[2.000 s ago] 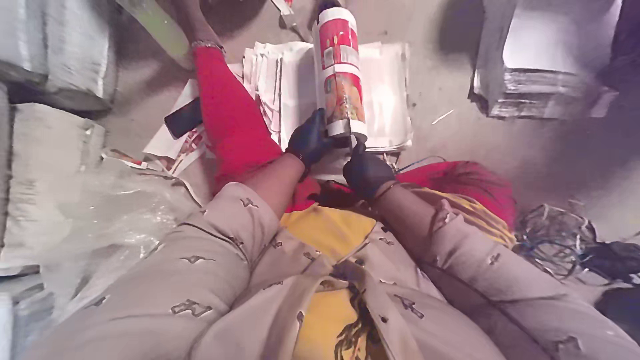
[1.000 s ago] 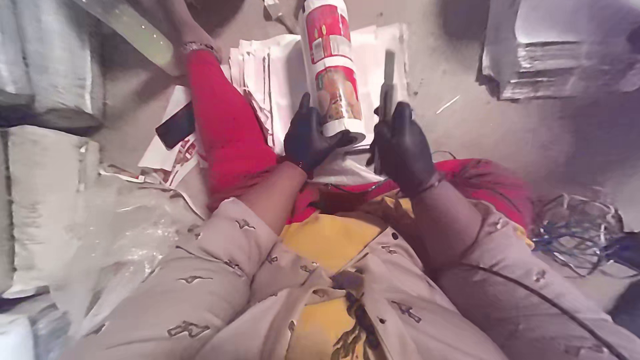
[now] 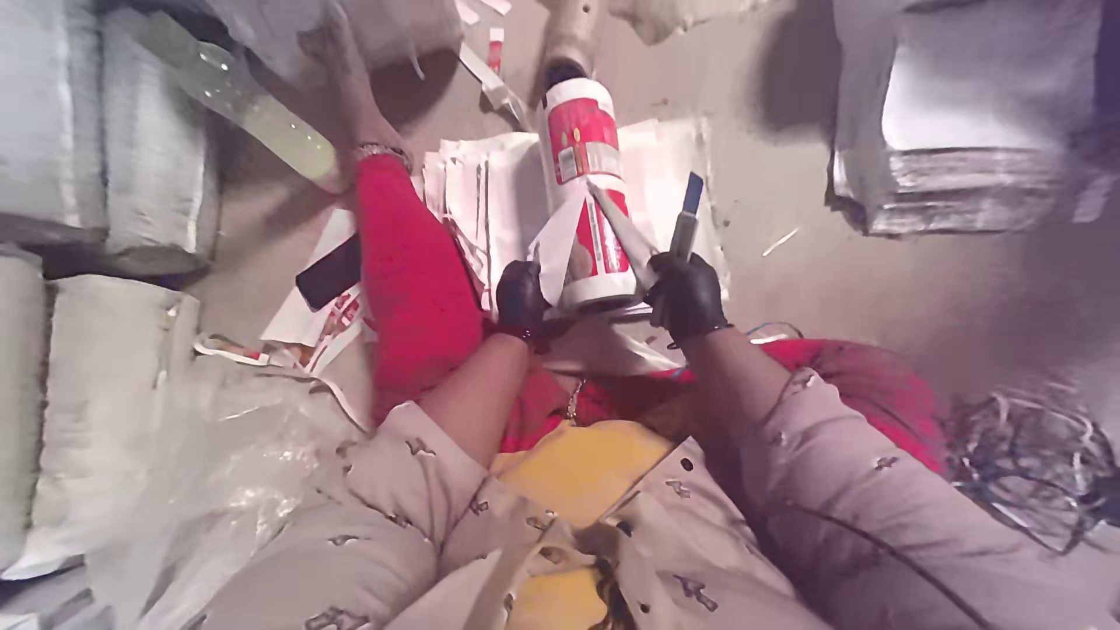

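Note:
Both my hands wear black gloves. A printed red and white sheet [image 3: 584, 131] wraps around a dark cylinder whose ends show at top and bottom. Its near part is parted into two flaps, with red print visible between them. My left hand [image 3: 522, 299] grips the left flap [image 3: 557, 249]. At the right flap [image 3: 626, 229], my right hand [image 3: 685, 296] pinches its edge and also holds a knife-like tool [image 3: 689, 214] with a blue end pointing up and away. Beneath the cylinder lies a stack of white sheets [image 3: 674, 149].
Stacked packs [image 3: 989, 166] lie at the upper right, wrapped bundles [image 3: 114, 385] at the left. A clear bottle [image 3: 280, 131] holds pale liquid. A dark phone-like object [image 3: 330, 273] rests beside my red-clad leg. Tangled wire [image 3: 1032, 455] sits at the right, clear plastic film [image 3: 254, 464] at lower left.
The sheet on the cylinder, smooth one second ago, is now parted into two flaps held by my hands. The tool in my right hand stood raised beside the cylinder one second ago too.

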